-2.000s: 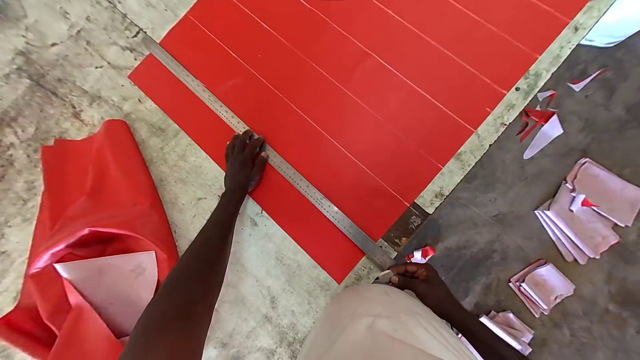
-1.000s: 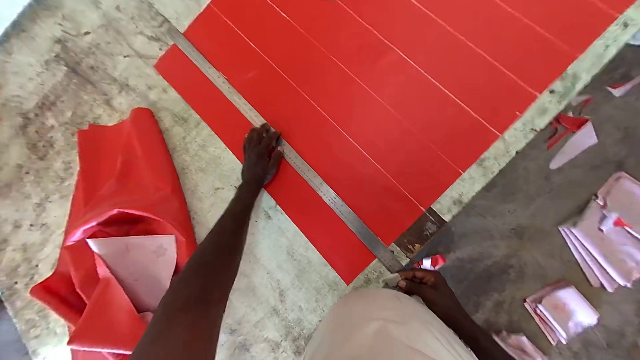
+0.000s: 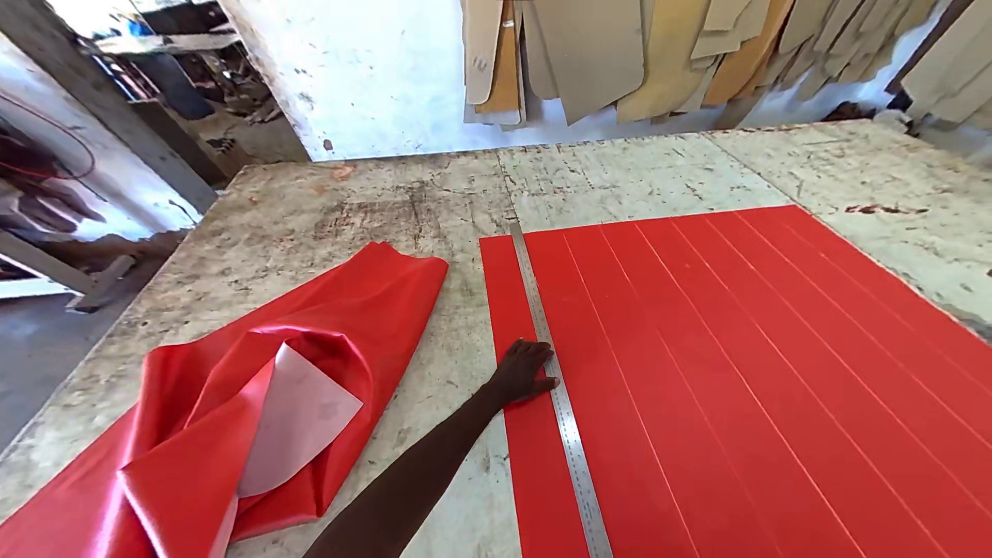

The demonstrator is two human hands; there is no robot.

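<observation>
A flat red sheet, apparently coated fabric or leather (image 3: 744, 364), lies on the worktable, marked with several pale, roughly parallel lines. Along its left part runs a long metal ruler (image 3: 572, 434), whose far tip reaches just past the sheet's far edge. My left hand (image 3: 525, 373) presses down on the ruler and the sheet about midway, fingers bent over the ruler's left side. To the left of the sheet, a crumpled bundle of glossy red material (image 3: 387, 310) shows its pale backing at a folded corner. My right hand is out of view.
The worn, stained worktable (image 3: 457, 194) stands against a white wall (image 3: 372, 77). Several tan and brown pattern pieces (image 3: 589, 54) hang above its far edge. At the left, a doorway opens onto a cluttered area, and a wooden frame (image 3: 54, 271) stands on the floor beside the table.
The view has swung up toward the wall, and my right hand, seen earlier at the ruler's near end, has left the frame. My left hand still presses on the ruler.
</observation>
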